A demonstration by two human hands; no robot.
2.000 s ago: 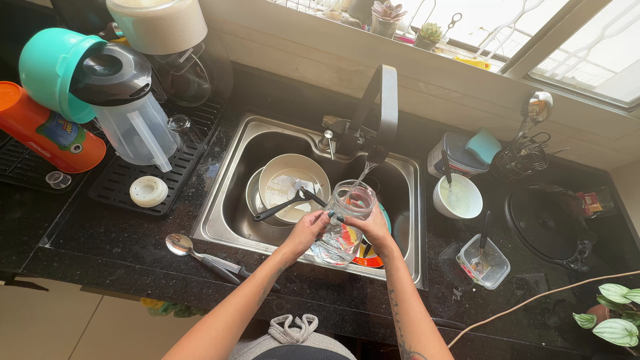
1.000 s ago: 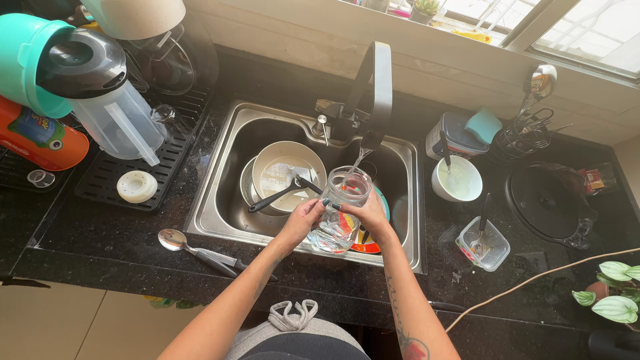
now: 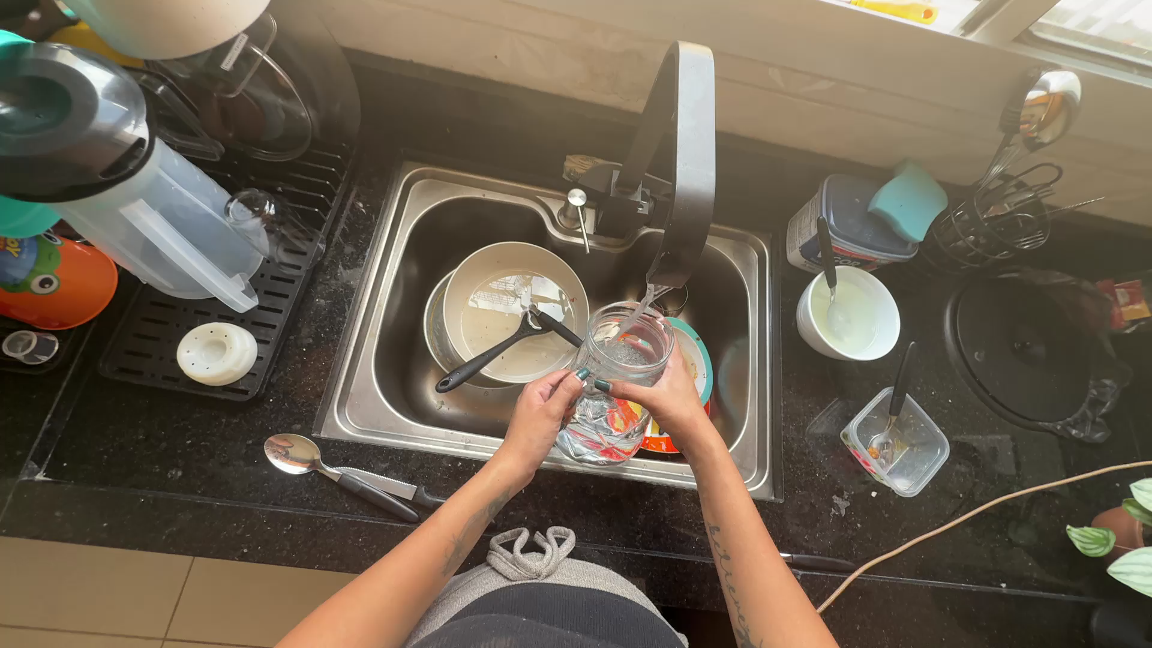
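A clear glass jar (image 3: 605,421) is tilted under the black faucet (image 3: 691,162), and water runs into its wide mouth. My left hand (image 3: 542,416) grips the jar on its left side, thumb near the shoulder. On the right side my right hand (image 3: 668,396) is closed around it, its far fingers hidden. Below and behind the jar, plates (image 3: 693,351) with teal and orange edges lie in the steel sink (image 3: 396,423). To the left, a cream pan (image 3: 477,288) holds some water, with a black-handled utensil (image 3: 490,355) across it.
A spoon (image 3: 292,454) and a serrated knife (image 3: 382,484) lie on the front left counter. Left stands a drying rack (image 3: 135,346) with a plastic pitcher (image 3: 162,216). At right are a white bowl (image 3: 886,310), a plastic container (image 3: 927,450), a black lid (image 3: 1017,346) and a cord (image 3: 954,524).
Both hands stay on the jar under the running water, while the jar appears more tilted toward me than two seconds ago. The view has shifted slightly.
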